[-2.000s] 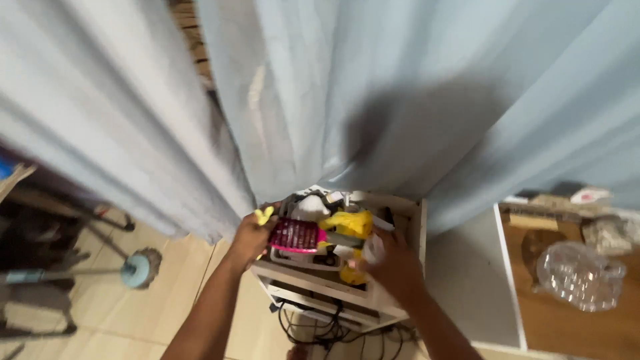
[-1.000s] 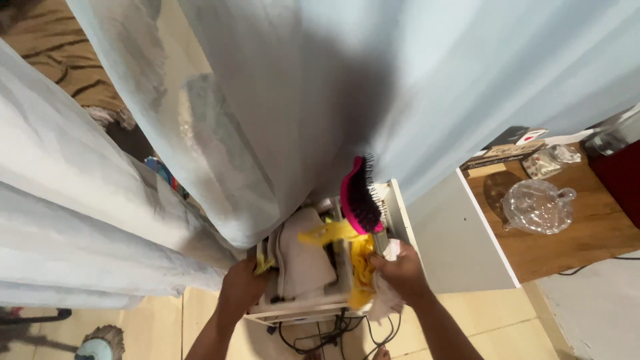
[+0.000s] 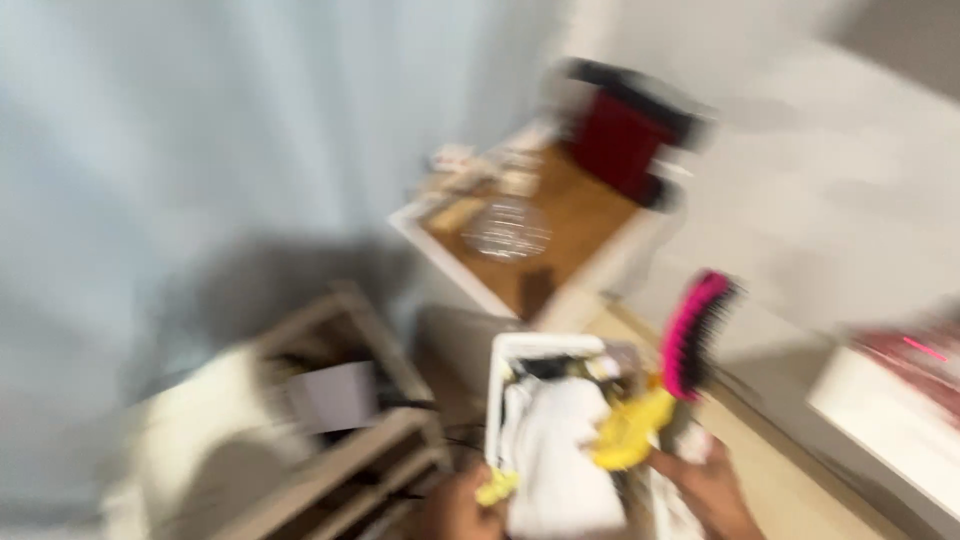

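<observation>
A white plastic basket [image 3: 544, 343] with a white cloth [image 3: 570, 457] and small blurred items in it is between my two hands. My left hand [image 3: 461, 506] grips its left side, beside a small pale-yellow thing [image 3: 496, 486]. On the other side, my right hand [image 3: 701, 480] is closed at the basket's right edge, with whitish material at the fingers. A pink hairbrush with black bristles [image 3: 686, 337] stands up beside that hand, and a bright yellow item [image 3: 634, 431] lies against it. Blur hides the exact grip on these.
A wooden-framed drawer unit [image 3: 337, 480] with a pale sheet inside is at the lower left, below a light blue curtain [image 3: 187, 112]. Further off, a brown-topped white table [image 3: 570, 217] bears a clear glass dish [image 3: 508, 231] and a dark red object [image 3: 619, 142]. A white surface [image 3: 892, 420] juts in at right.
The basket, in the drawer unit's top in the earlier frames, is now out of it and to its right, between my hands. The view has swung right.
</observation>
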